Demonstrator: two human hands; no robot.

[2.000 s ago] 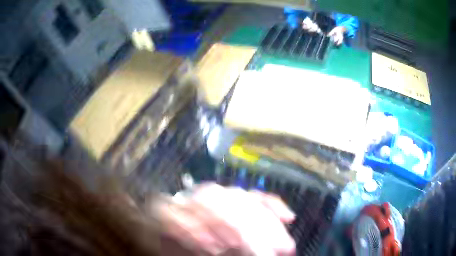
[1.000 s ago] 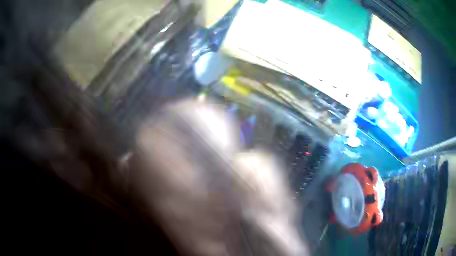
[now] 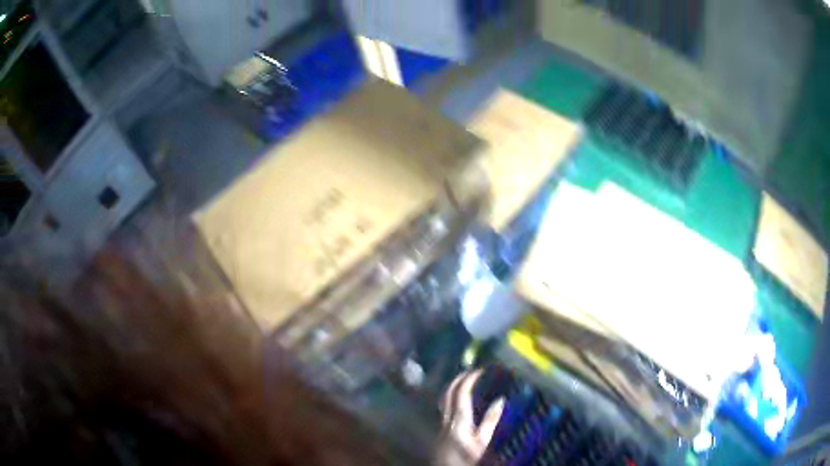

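A hand, which looks like my left hand (image 3: 469, 420), shows small and blurred at the bottom, at the left end of a dark ribbed tray (image 3: 555, 437). Its thumb and a finger are apart; whether they grip the tray's edge cannot be told. The tray holds rows of dark parts and is cut off by the bottom edge. A bluish tint and a small red light show at it. My right hand is not in view. A yellow strip (image 3: 530, 344) lies just behind the tray.
A tray stack topped with tan cardboard (image 3: 337, 209) stands left; a glare-white cardboard stack (image 3: 637, 282) stands behind the tray. A white rounded thing (image 3: 487, 305) lies between them. A blue bin (image 3: 769, 410) is at right. Brown hair blurs the lower left.
The view has swung left and up, so the bench things sit lower and farther right. The large blurred hand shape is gone, one small hand shows. The orange fan has left the picture.
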